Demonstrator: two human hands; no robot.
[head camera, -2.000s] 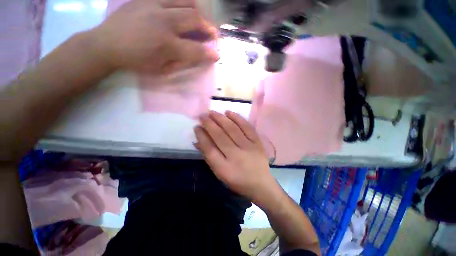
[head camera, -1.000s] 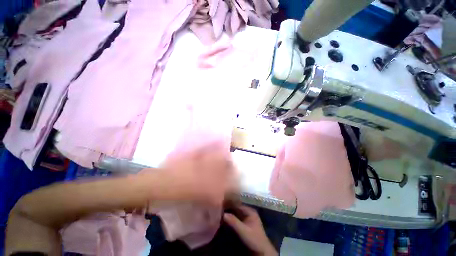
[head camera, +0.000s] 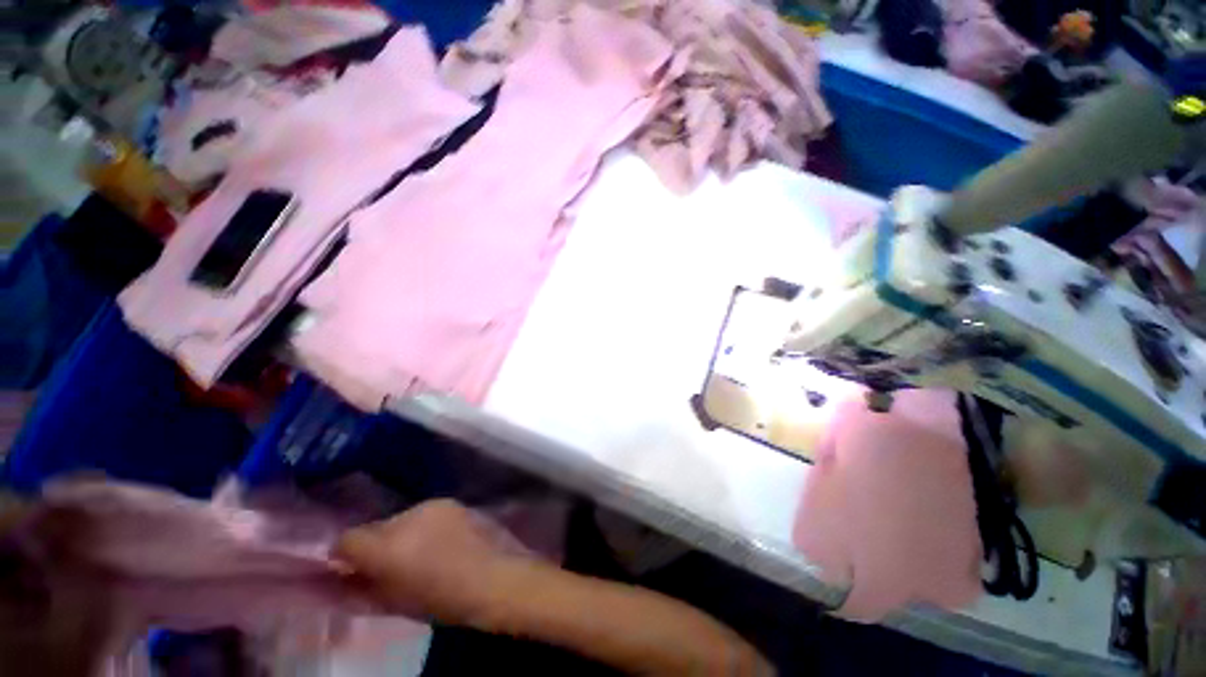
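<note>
My right hand (head camera: 421, 558) reaches in from the lower right, below the table's front edge. Its fingers are closed on a pink garment panel (head camera: 185, 556), which hangs blurred at the lower left, off the table. My left hand cannot be made out. The sewing machine head (head camera: 913, 284) stands at the right over the lit needle plate (head camera: 761, 403), with no fabric seen on the plate. Small pink pieces (head camera: 893, 509) lie right of the needle, partly under the head.
Long pink panel stacks (head camera: 456, 251) lie on the table's left, with a phone (head camera: 245, 238) on one. Crumpled pink fabric (head camera: 741, 86) is at the back. Black-handled scissors (head camera: 1012, 556) lie right of the small pieces. Blue crates (head camera: 93, 403) stand at the left.
The view has swung left. The pink panel has moved from the table front by the lap to the lower left. My left arm has gone out of sight; my right hand now holds the panel.
</note>
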